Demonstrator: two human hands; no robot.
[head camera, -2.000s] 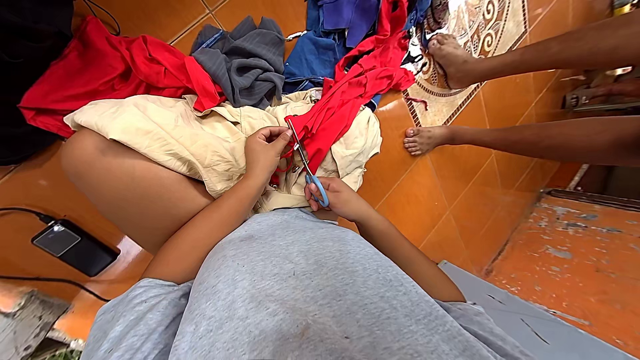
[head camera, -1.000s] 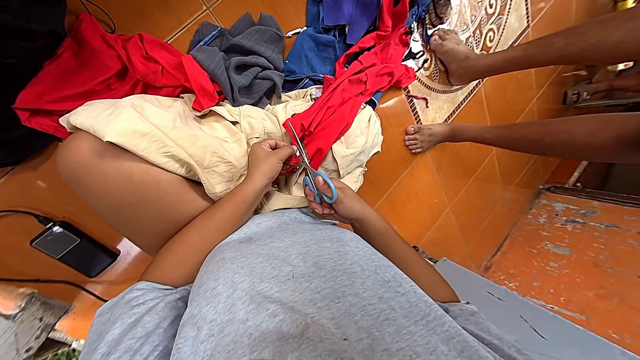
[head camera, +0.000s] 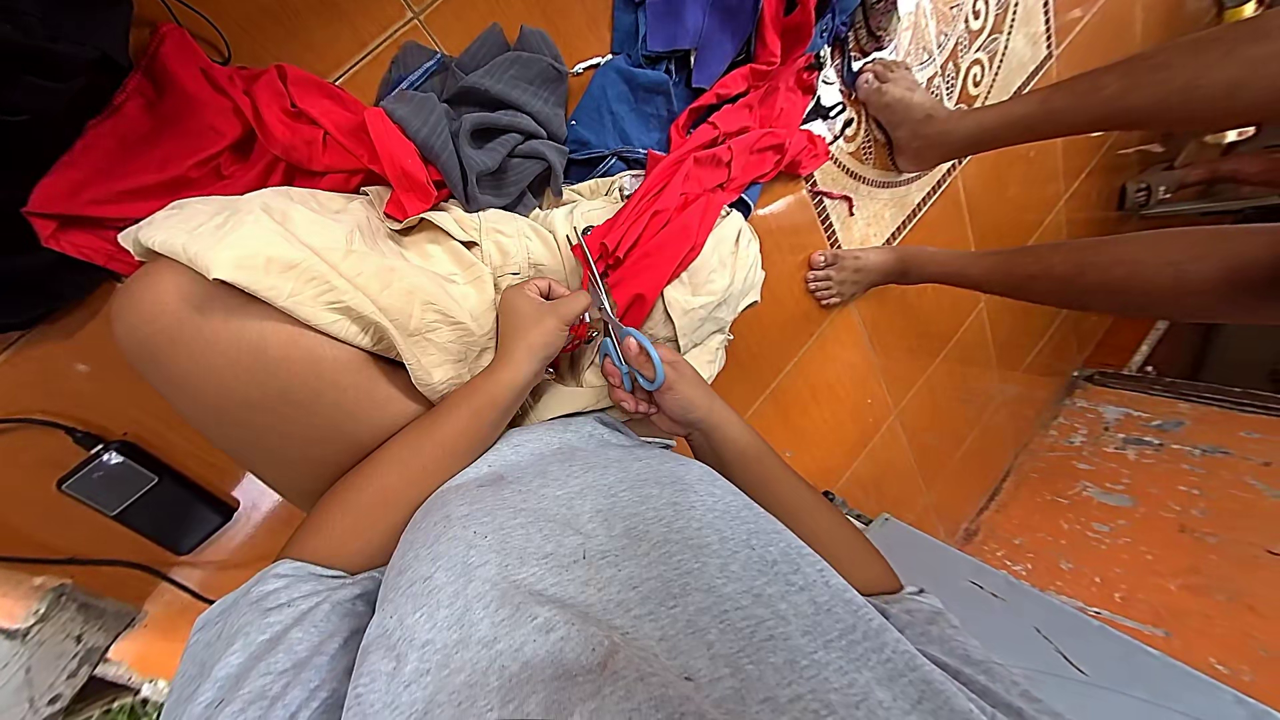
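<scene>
My right hand (head camera: 660, 390) holds a pair of scissors (head camera: 632, 352) by its light-blue handles, the slim metal blades pointing up and slightly parted. The blades lie beside a long red cloth (head camera: 670, 220) that reaches down into my lap. Left of the blades, my left hand (head camera: 545, 310) pinches something small between thumb and fingers, probably a bit of the red cloth; the fingers hide it. Small red scraps (head camera: 577, 337) show just under the fingertips. Cream cloth (head camera: 400, 290) with a button lies over my lap beneath both hands.
Another red cloth (head camera: 250, 120), a grey pinstriped cloth (head camera: 490, 120) and blue fabric (head camera: 625, 110) lie on the orange tiles beyond my lap. Another person's bare feet (head camera: 850, 275) are at the right, by a patterned tile section. A black power bank (head camera: 150, 500) with a cable is at left.
The scissors have tilted and shifted in my right hand, and their handles and blades appear more parted than two seconds ago. My left hand stays near the same spot.
</scene>
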